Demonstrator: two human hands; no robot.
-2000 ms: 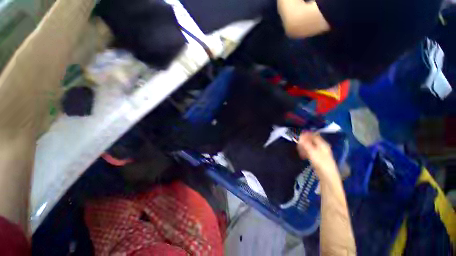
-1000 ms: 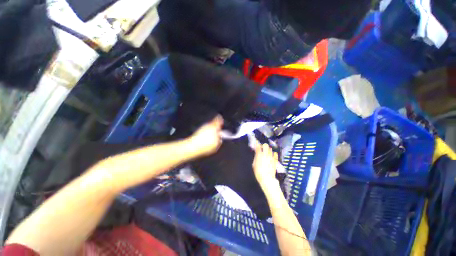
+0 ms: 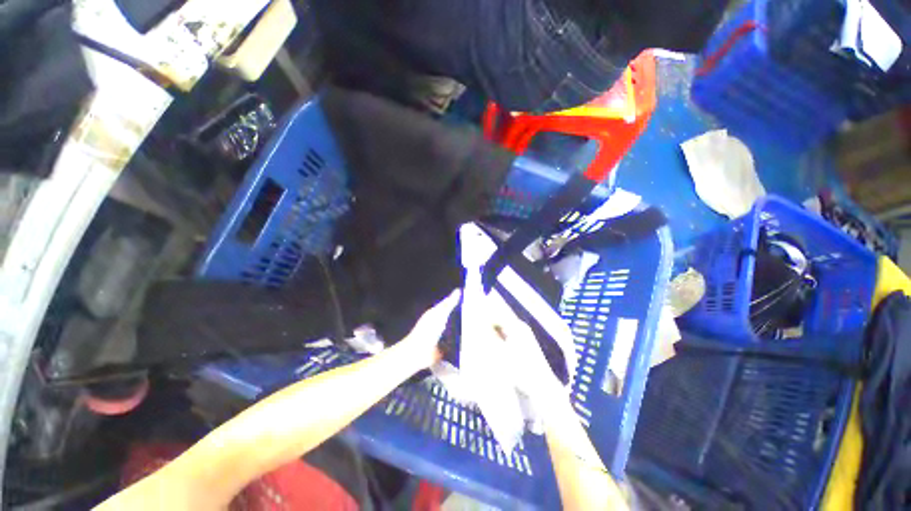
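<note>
A blue plastic crate point(image 3: 644, 374) with perforated sides stands in front of me and holds black cut panels point(image 3: 400, 190) and small white and black pieces. My left hand point(image 3: 437, 327) is over the crate, its fingers closed on a black-and-white piece point(image 3: 472, 329). My right hand point(image 3: 517, 354) is beside it at the same piece; its fingers are blurred and partly hidden by the white part, so its grip is unclear. The white part hangs down between the hands.
A white table edge point(image 3: 60, 230) curves along the left. A red-orange stool point(image 3: 619, 125) stands behind the crate. More blue crates point(image 3: 769, 215) are at the right, one holding dark material. Light scraps point(image 3: 721, 172) lie on the blue floor. A person's dark trousers point(image 3: 529, 50) show at the top.
Both hands have moved slightly lower and closer together. The white part now hangs down between them, where before it stretched sideways over the crate.
</note>
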